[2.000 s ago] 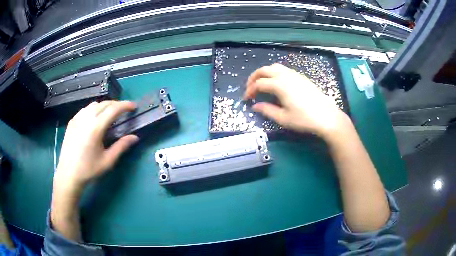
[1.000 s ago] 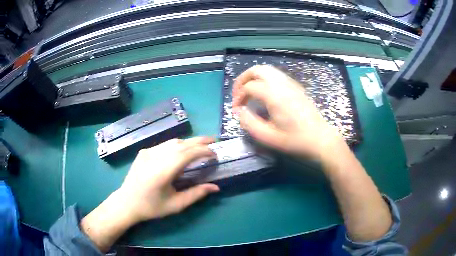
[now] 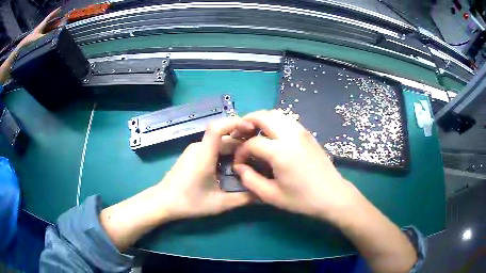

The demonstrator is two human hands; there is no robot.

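Note:
My left hand is wrapped around a dark bar-shaped housing on the green mat, with only a small part of the bar showing between my hands. My right hand is over the same bar, its fingers curled and close to my left fingertips. Whether it pinches a small part is hidden. A second housing lies to the left, silvery on top, with rings at both ends. The black parts tray is at the right, with many small bright fasteners scattered in it.
A ribbed housing stack and a taller black block stand at the back left. Metal rails run behind, with an orange bar. Another person's hand is at the upper left. A whitish plastic piece lies right of the tray.
My right hand has moved from over the tray to the bar at my left hand. My left hand has moved from the left housing to this bar. The view has shifted, moving the scene right.

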